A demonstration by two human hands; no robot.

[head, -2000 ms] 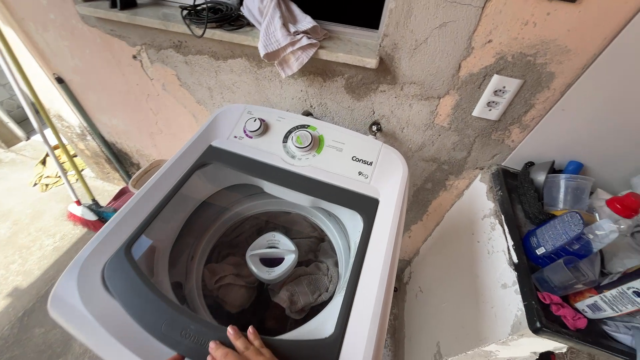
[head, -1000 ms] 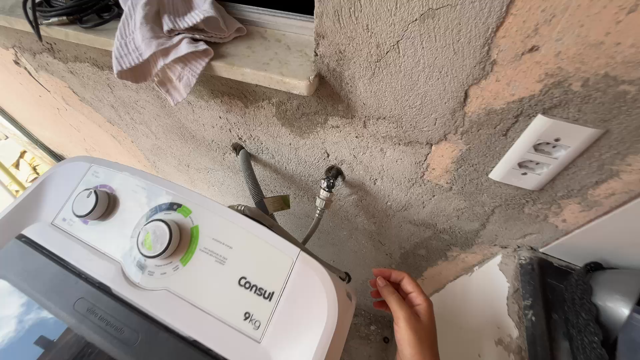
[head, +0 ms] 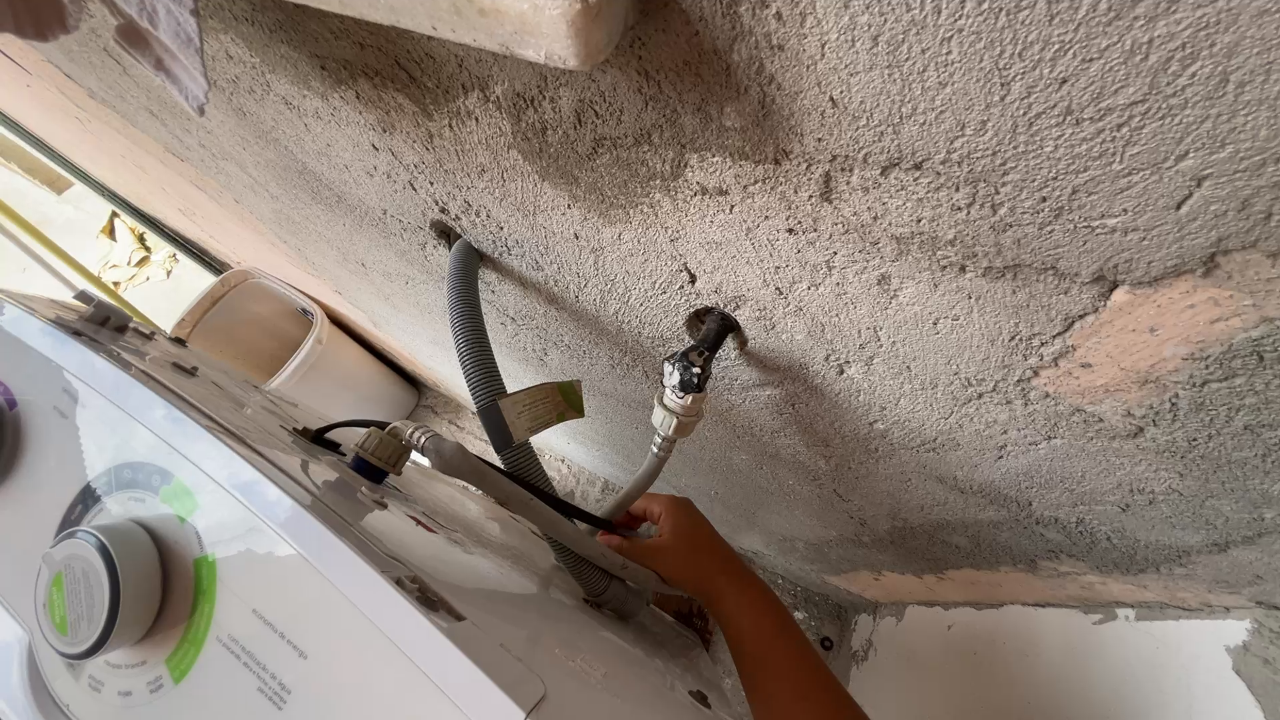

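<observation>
My right hand [head: 665,545] reaches in from the lower right behind the white washing machine [head: 400,610]. Its thumb and fingers are closed on a thin black cord [head: 540,492], beside the grey inlet hose. That hose [head: 645,478] hangs from a black wall tap [head: 690,368] by a pale plastic nut [head: 677,412]. A ribbed grey drain hose [head: 474,330] comes out of a hole in the wall and passes down behind the machine, with a paper tag [head: 542,410] on it. A beige and blue fitting [head: 380,453] sits at the machine's back. My left hand is not in view.
A rough plastered wall [head: 900,200] stands behind the machine. The corner of a stone sill [head: 560,30] juts out above, and part of a cloth [head: 165,45] hangs at the upper left. A white bucket [head: 340,365] stands beside the wall. A white-painted surface [head: 1040,660] lies at the lower right.
My right hand has moved from beside the machine's corner to behind it and has closed on the black cord. The view has moved closer to the wall tap and hoses.
</observation>
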